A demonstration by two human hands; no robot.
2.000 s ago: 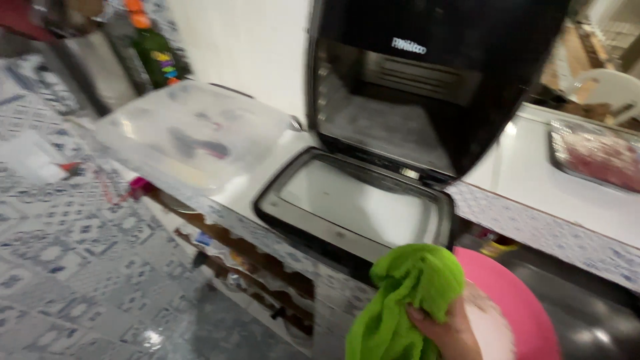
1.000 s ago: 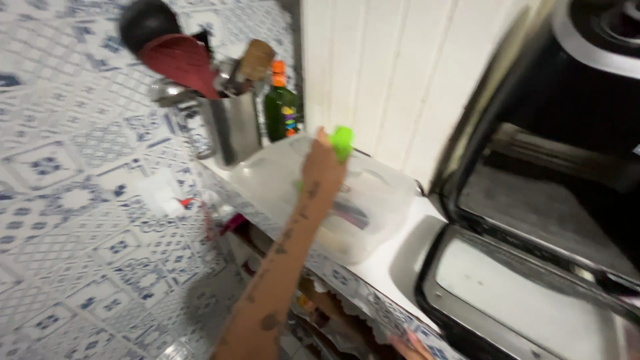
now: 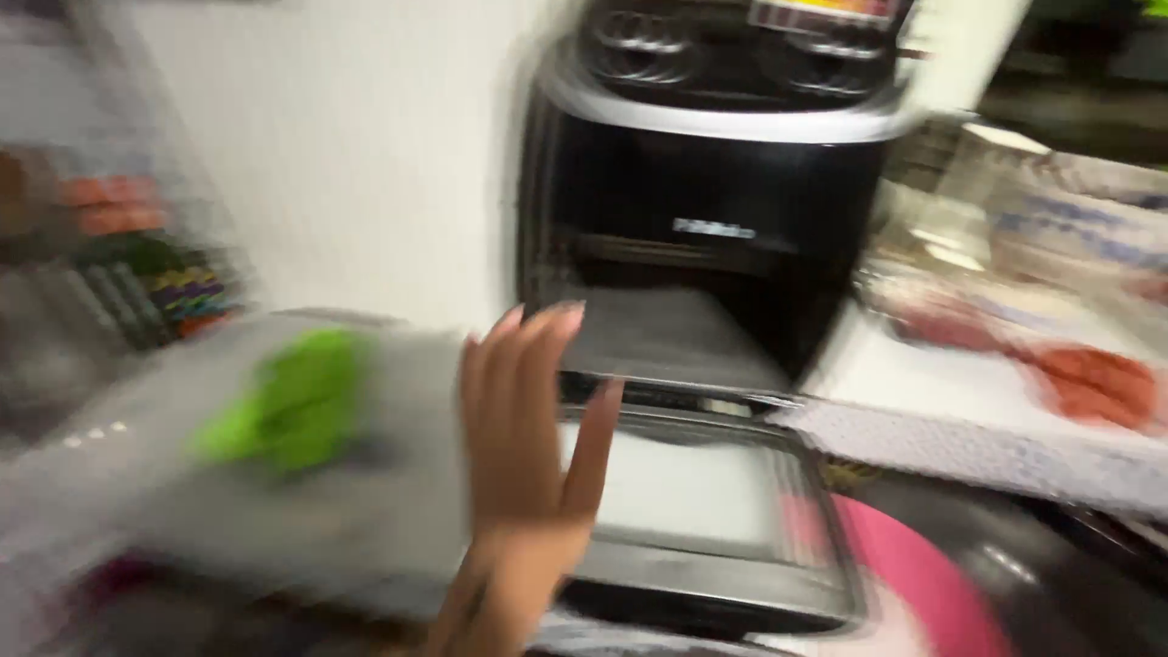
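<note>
My left hand [image 3: 525, 420] is raised with its fingers extended and holds nothing. It is in front of the left edge of a black countertop oven [image 3: 721, 201], whose glass-panelled door [image 3: 693, 493] is lowered. A bright green cloth [image 3: 297, 401] lies crumpled on a translucent plastic lid or container [image 3: 392, 493] to the left of the hand. My right hand is out of view. Motion blur softens the whole view.
A pink round basin [image 3: 922, 566] sits in the dark sink [image 3: 1049, 566] at the lower right. Wrapped red food [image 3: 949, 319] and an orange-red item [image 3: 1095, 385] lie on the white counter. A green bottle with an orange cap [image 3: 114, 205] stands at the left.
The green cloth, in a hand two seconds ago, now lies released on the translucent plastic. My left hand has moved from there toward the oven. The view has swung left and back right.
</note>
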